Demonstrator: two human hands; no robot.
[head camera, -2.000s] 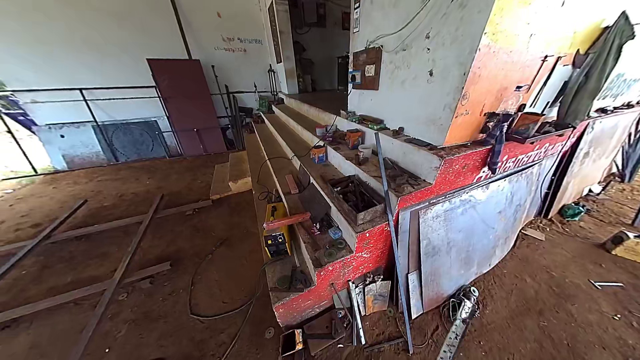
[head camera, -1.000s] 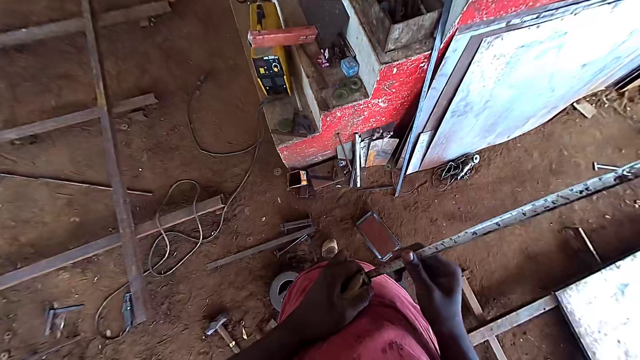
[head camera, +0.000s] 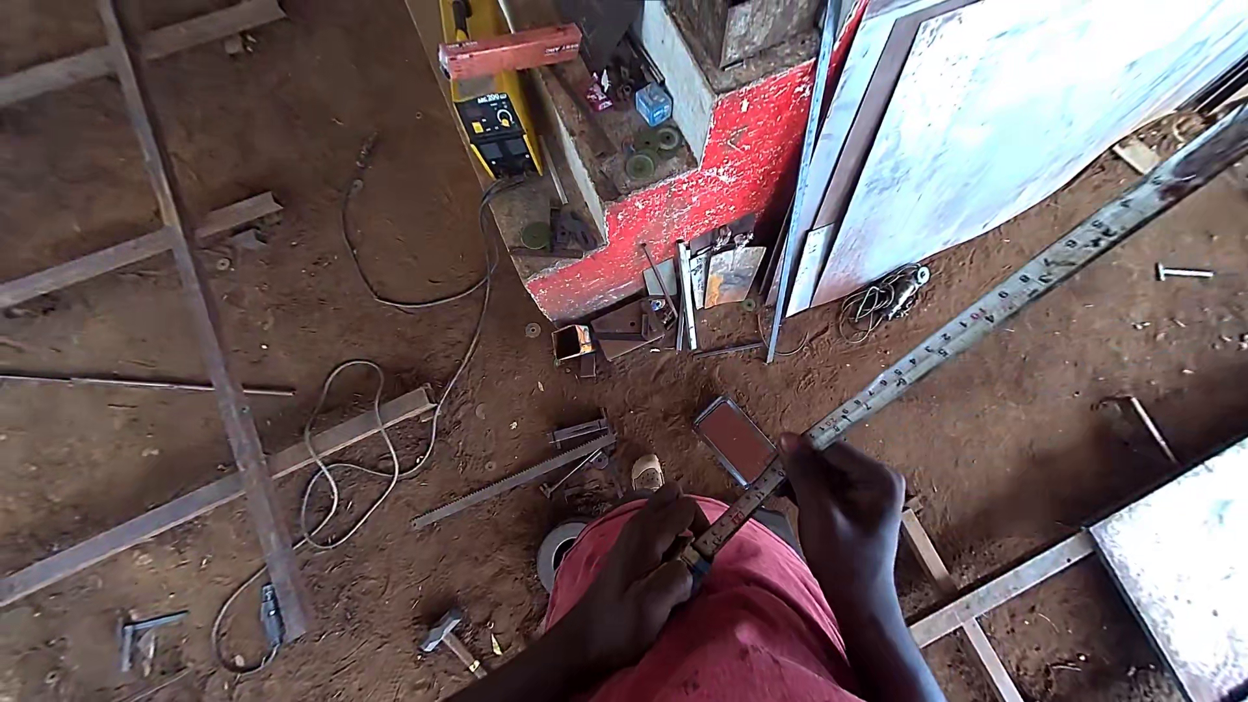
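Note:
A worn tape measure blade (head camera: 902, 375) with printed markings runs from my waist up to the upper right edge of the view. My left hand (head camera: 648, 561) is closed around its near end and the tape's case, which the fingers mostly hide. Farther along, my right hand (head camera: 843, 483) pinches the blade between thumb and fingers. Beneath the blade, a framed reddish-brown rectangular piece (head camera: 736, 441) lies on the dirt. The blade's far end is out of view.
A yellow welding machine (head camera: 497, 122) stands on the red-sided steps (head camera: 673, 210). Metal sheets (head camera: 960, 127) lean at the upper right. Long steel bars (head camera: 210, 331) and a looped cable (head camera: 336, 453) lie at left. A hammer (head camera: 448, 639) is near my feet; a metal frame (head camera: 1004, 590) lies at right.
The view has tilted down since the first frame, where no hands show. Compared with one second ago, the tape blade slants more steeply toward the upper right.

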